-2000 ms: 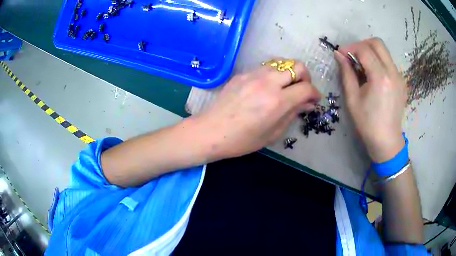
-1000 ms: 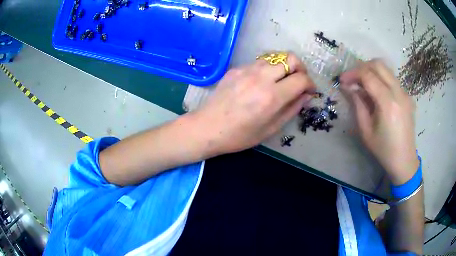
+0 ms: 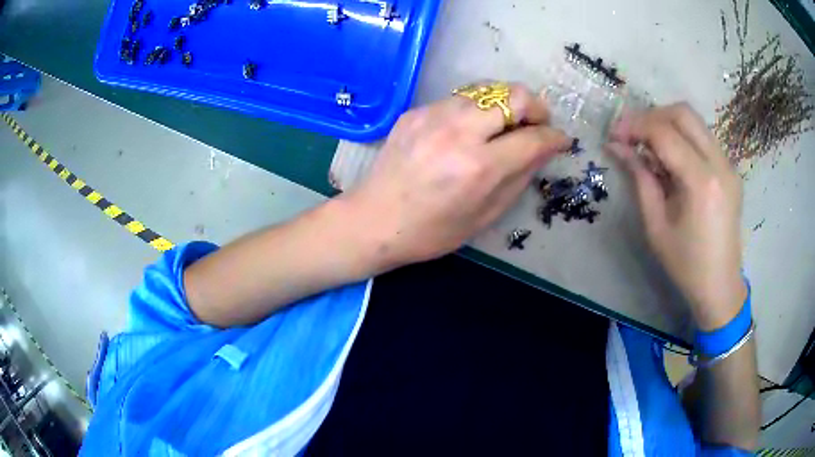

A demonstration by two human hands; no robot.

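Note:
A pile of dark metal components (image 3: 572, 196) lies on the beige board, with one loose component (image 3: 518, 238) nearer the board's edge. My left hand (image 3: 465, 170), with a gold ring, reaches over the board from the left. Its thumb and finger pinch a single dark component (image 3: 575, 145) just above the pile. My right hand (image 3: 684, 196), with a blue wrist strap, is at the pile's right, its fingers bent and slightly blurred; whether they hold anything is hidden. A short slanting row of dark components (image 3: 594, 66) lies beyond the hands, beside faint clear pieces (image 3: 576, 100).
A blue tray (image 3: 357, 127) with scattered dark components stands at the upper left. A tangled heap of thin brown leaded parts (image 3: 764, 107) lies at the right. The board's green-edged front side (image 3: 536, 283) runs close to my body. Yellow-black tape (image 3: 98, 207) marks the floor at left.
The row beyond the hands has grown longer. My right hand has moved down and back from the row since two seconds ago. A component now shows at my left fingertips.

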